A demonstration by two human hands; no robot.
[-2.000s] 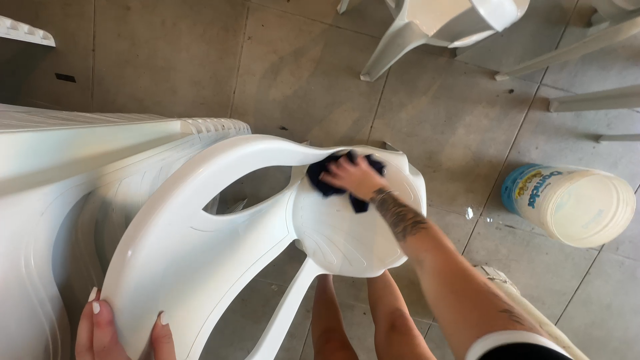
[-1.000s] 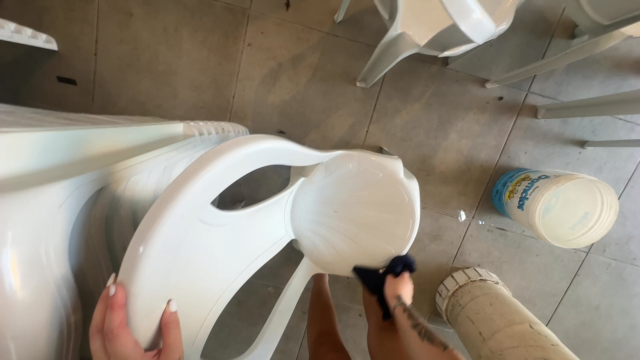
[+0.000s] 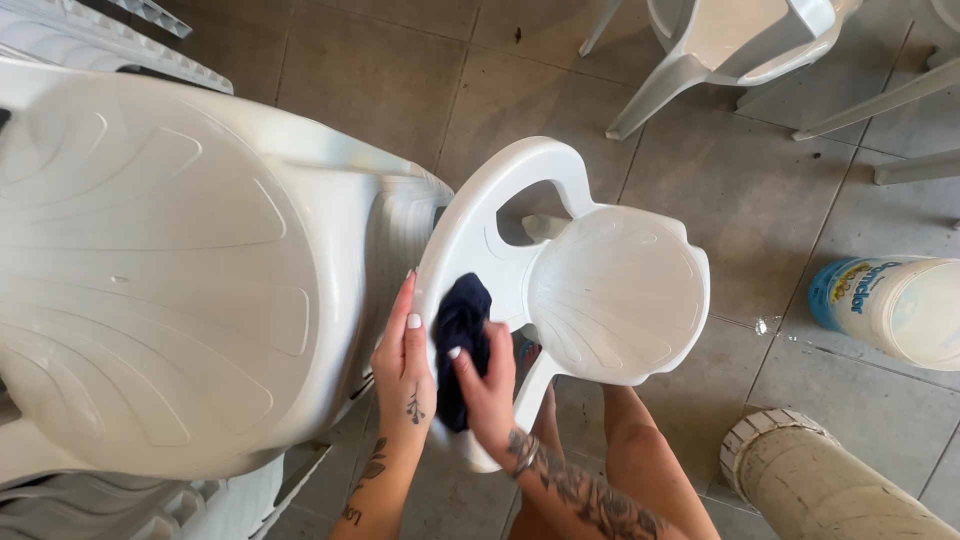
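A white plastic armchair [image 3: 615,292] with a shell-patterned seat stands on the floor in the middle of the head view, its backrest towards the left. My left hand [image 3: 405,360] grips the outer edge of that backrest. In my right hand [image 3: 487,382] is a dark blue cloth [image 3: 463,345], pressed against the inner face of the backrest close to my left hand. The fingers of my right hand are bent over the cloth, and part of them is blurred.
Stacked white plastic chairs [image 3: 165,277] fill the left side. Another white chair [image 3: 675,75] stands at the top right, beside more chair legs. A plastic bucket [image 3: 870,307] is at the right, and a thick pipe [image 3: 817,472] rises at the lower right.
My right hand and the cloth have moved from the seat, past its near edge, to the backrest. The chair now sits lower and farther right in view. The view has shifted, showing more of the stack.
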